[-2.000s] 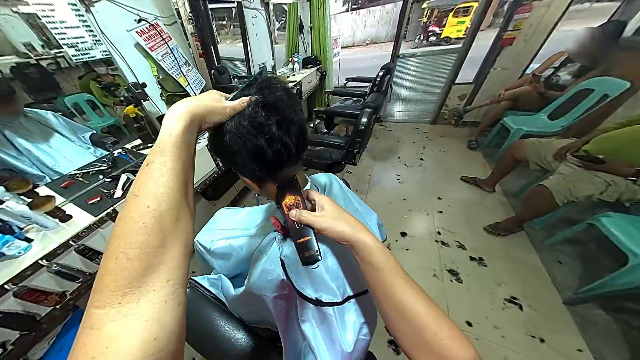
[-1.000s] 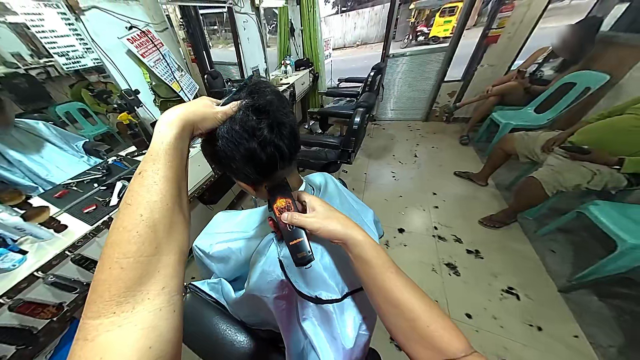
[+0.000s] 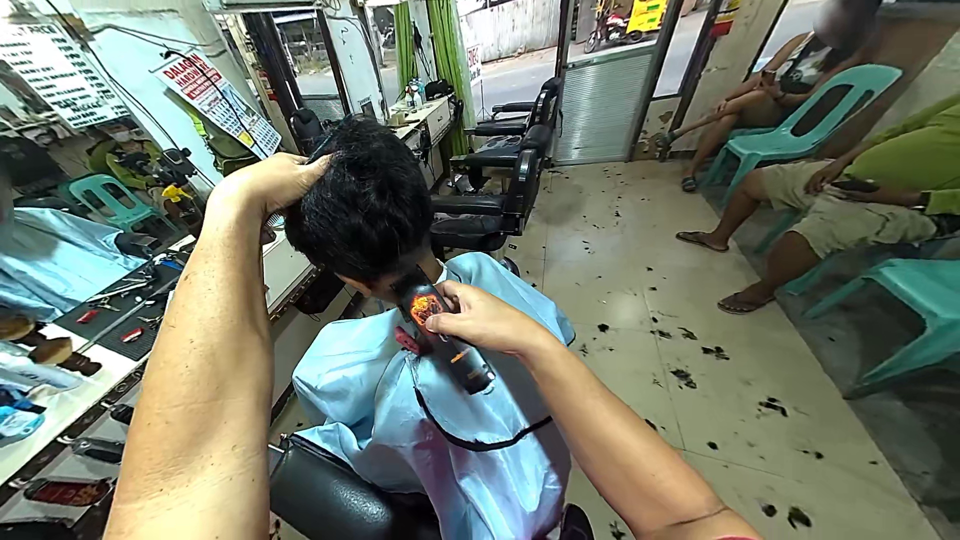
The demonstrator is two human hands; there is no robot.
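A seated person's head with short black hair [image 3: 364, 199] is in the middle, seen from behind, above a light blue barber's cape [image 3: 480, 420] with a black cord and a red clip at the neck. My right hand [image 3: 484, 319] grips a black hair clipper [image 3: 450, 337] with an orange design; the clipper's upper end is at the nape. My left hand [image 3: 277, 184] rests on the upper left side of the head. A dark comb, mostly hidden, shows at its fingers, with teeth visible below the palm.
Left, a counter [image 3: 45, 427] holds brushes, scissors and other tools, with several clippers hung along its edge. A black chair back [image 3: 330, 487] is below. Empty barber chairs [image 3: 525, 172] stand ahead. Two people sit on green plastic chairs [image 3: 817, 127] at right. Cut hair lies on the tiled floor [image 3: 637, 300].
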